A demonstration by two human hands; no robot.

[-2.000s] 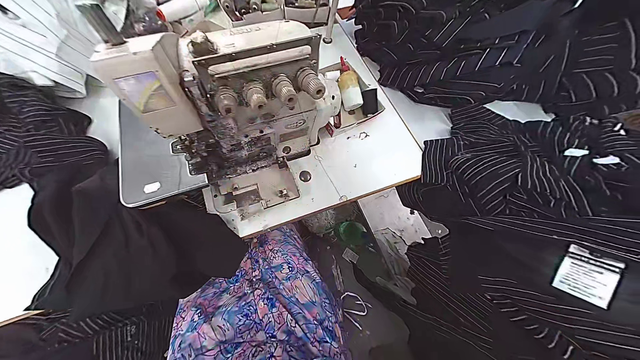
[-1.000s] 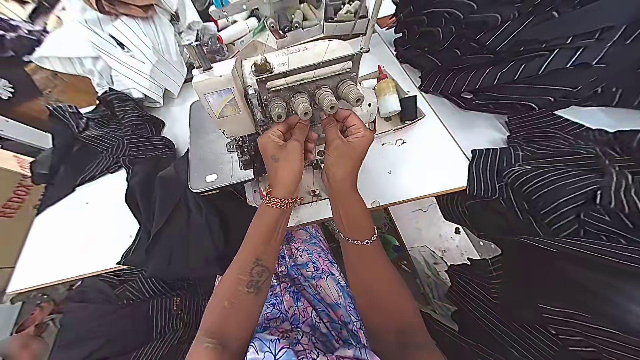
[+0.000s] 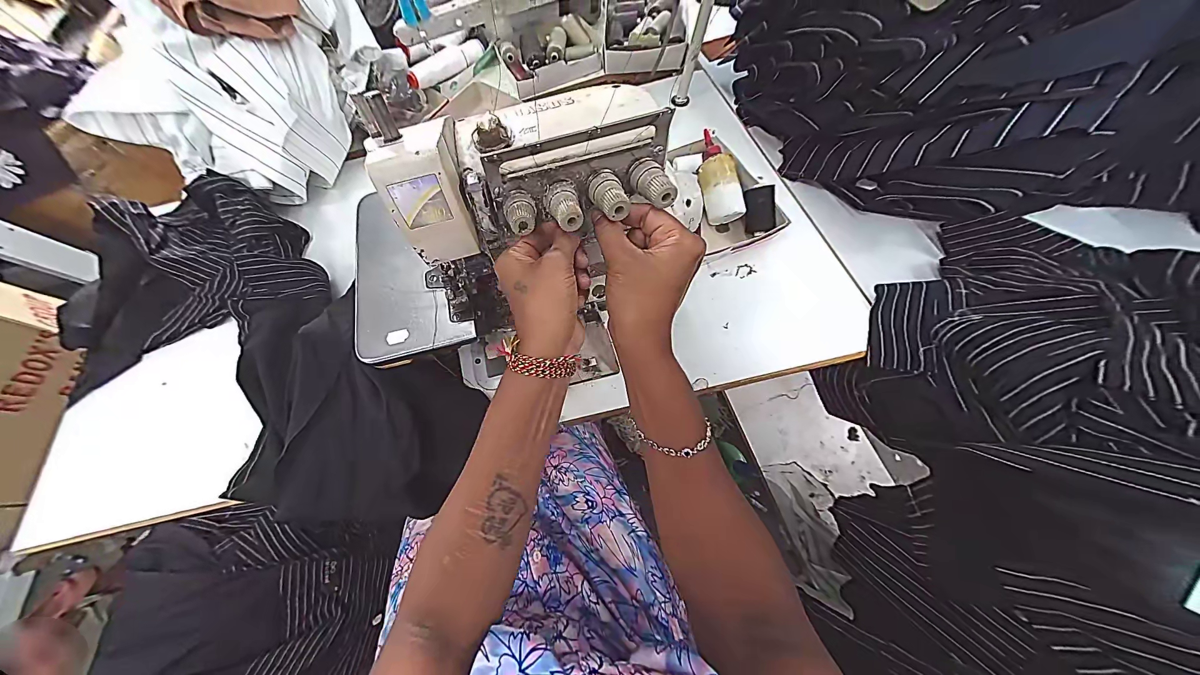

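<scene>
An overlock sewing machine (image 3: pixel 525 122) with a row of several tension dials (image 3: pixel 563 206) stands on the white table. My left hand (image 3: pixel 544 291), with a red beaded bracelet at its wrist, is at the machine's front just below the dials, thumb and fingertips pinched together. Close beside it, my right hand (image 3: pixel 649 267) has its fingers curled in a pinch under the two right-hand dials. Whether a thread lies between the fingertips of either hand is too small to tell. Both hands partly hide the looper area and the needle plate.
A red-capped oil bottle (image 3: pixel 721 187) and a black spool (image 3: pixel 760 208) stand in a tray to the right. Thread spools (image 3: pixel 557 42) lie in boxes behind. Black striped fabric (image 3: pixel 1050 337) is heaped at right, more dark cloth (image 3: pixel 347 422) at left. A person's blurred hand shows at lower left.
Two seconds ago no hands were in view; both have since come up to the machine's front below the dials. Since one second ago they have stayed close together there.
</scene>
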